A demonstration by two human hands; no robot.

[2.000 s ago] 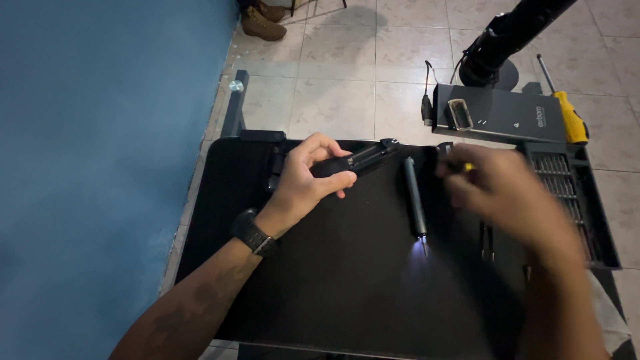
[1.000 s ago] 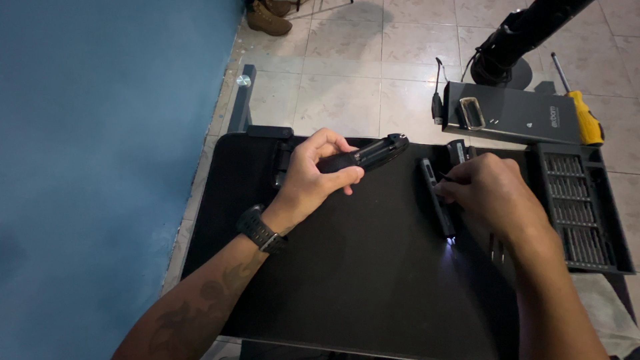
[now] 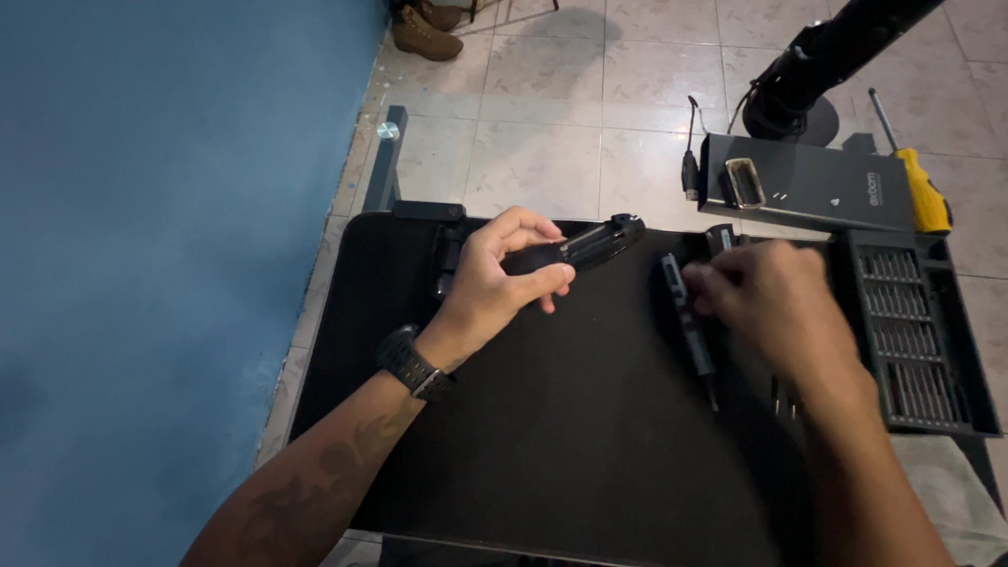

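My left hand [image 3: 512, 264] grips a black elongated device body [image 3: 594, 242] whose inner channel lies exposed, its far end pointing up and right. On the black table mat [image 3: 567, 409], to its right, lies a slim electric precision screwdriver [image 3: 687, 315] with its bit toward me. My right hand [image 3: 768, 295] is blurred beside that screwdriver, thumb and fingers close together; whether it holds something small cannot be told. Just beyond my right hand is a dark part [image 3: 720, 236], partly hidden by it. Thin metal-tipped tools [image 3: 778, 402] lie beside my right forearm.
A bit case [image 3: 902, 331] with rows of bits is at the right. Behind it a black box [image 3: 835, 181] carries a metal ring-like part [image 3: 744, 183] and small pieces, with a yellow-handled screwdriver [image 3: 923, 189] beside it. A black stand [image 3: 795, 102] and a short cable [image 3: 691, 161] are nearby.
The light at the electric screwdriver's tip, lit in both earlier frames, is off. That screwdriver touched or neared my right hand a second ago; my left hand still holds the black device body.
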